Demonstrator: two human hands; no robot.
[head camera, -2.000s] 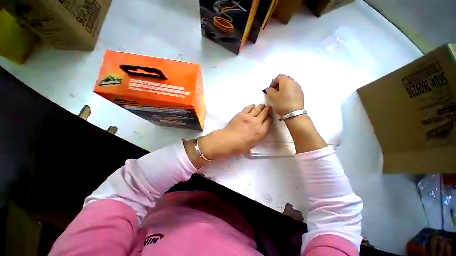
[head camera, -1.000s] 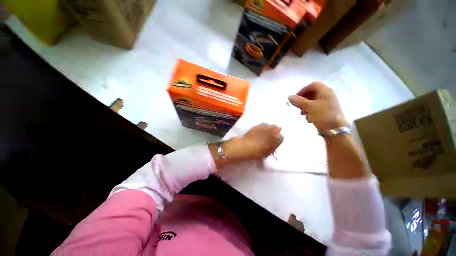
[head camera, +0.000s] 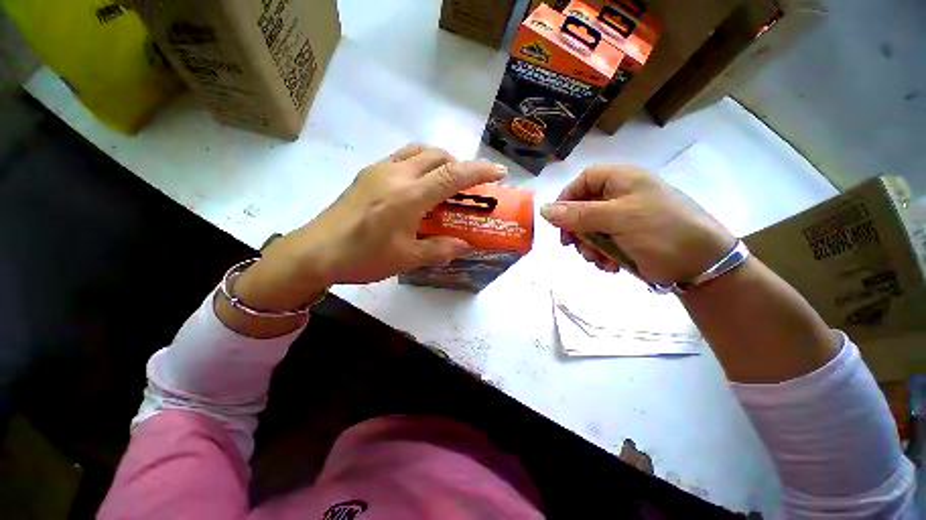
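Observation:
An orange-topped retail box with a black hang slot and dark sides stands on the white table. My left hand grips its top from the left, thumb in front and fingers behind. My right hand is just right of the box, with thumb and forefinger pinched together close to its right edge. Whether something small is between those fingertips cannot be told. A stack of white sheets lies on the table below my right hand, its left edges fanned out.
Further orange-topped boxes stand at the back beside brown cartons. A brown carton and a yellow bag are at the back left. Another brown carton stands at the right. The worn white table edge runs diagonally in front of me.
My left hand has left the white sheets and taken hold of the box top. My right hand has moved beside the box. The camera view has shifted.

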